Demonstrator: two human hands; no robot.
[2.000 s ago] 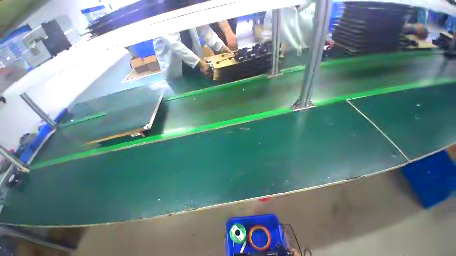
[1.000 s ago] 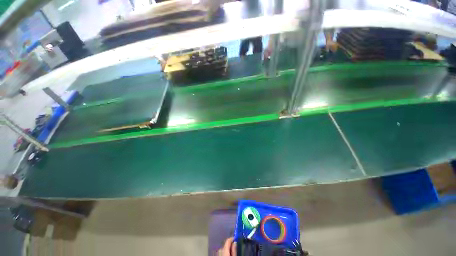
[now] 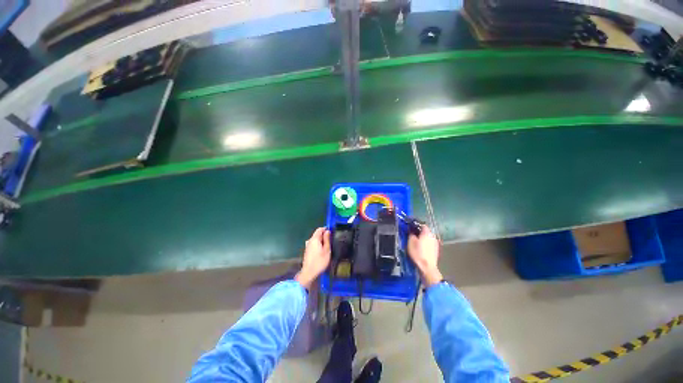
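Note:
A blue tray [image 3: 371,293] is held between my two hands, over the front edge of the green bench. My left hand [image 3: 316,256] grips its left side. My right hand [image 3: 425,251] grips its right side, close to a dark handle or cable end. In the tray are a green reel with a white centre [image 3: 344,198], a yellow-orange ring like tape [image 3: 376,206], a black box [image 3: 387,243] on the right and a smaller black block [image 3: 365,249] beside it. Black cords hang over the tray's near edge.
The green bench [image 3: 225,217] runs across the view, with a metal post [image 3: 350,82] behind the tray. A purple-grey stool [image 3: 303,329] stands below on the left. Blue bins [image 3: 547,258] are under the bench at right. Cardboard stacks with black parts [image 3: 135,69] lie farther back.
The tray has moved up from below the bench to over its front edge. Both hands and blue sleeves now show, and the view has shifted right and closer to the bench.

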